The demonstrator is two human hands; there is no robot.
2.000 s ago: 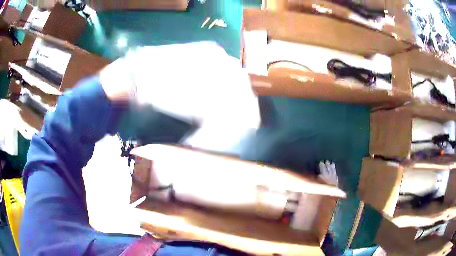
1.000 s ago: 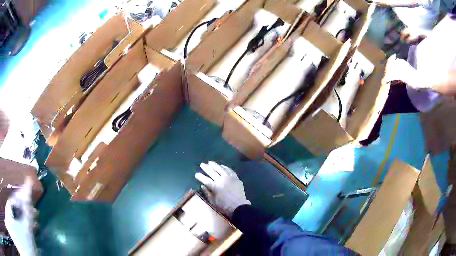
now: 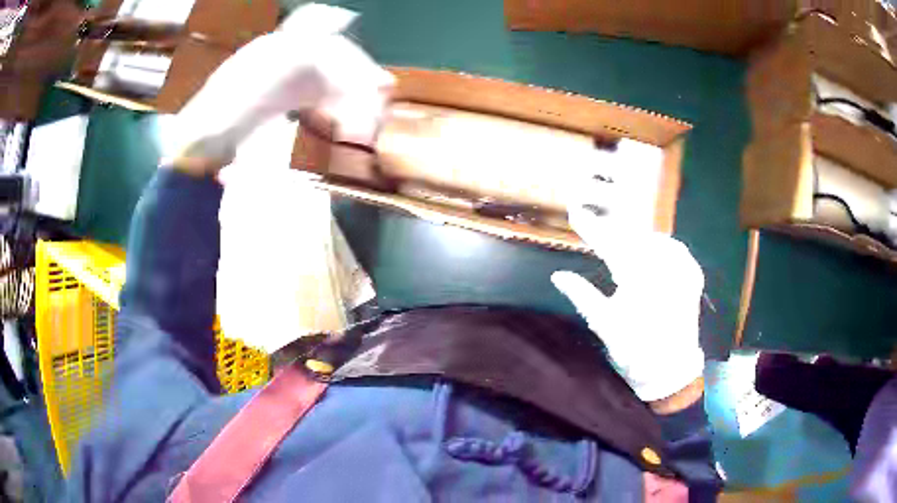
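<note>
An open brown carton (image 3: 472, 83) lies across the green bench in front of me. It holds a long whitish cylinder (image 3: 482, 152), with a dark strip along its near side and a white block (image 3: 639, 177) at the right end. My left hand (image 3: 305, 93), gloved and blurred, is over the carton's left end; whether it grips anything is unclear. My right hand (image 3: 649, 305), white gloved, has its thumb apart from its fingers, which reach over the near edge at the right end. White sheets (image 3: 275, 260) lie in a loose pile at the carton's near left.
A yellow crate (image 3: 84, 334) stands at lower left. Cartons with white products and black cords (image 3: 836, 196) are at the right, others (image 3: 138, 69) at upper left. Another carton edge (image 3: 629, 25) is at the top. A person's dark sleeve (image 3: 826, 393) shows at lower right.
The view has swung back from the rows of cartons to the carton before me. My right hand is now at its right end, and my left hand is over its left end.
</note>
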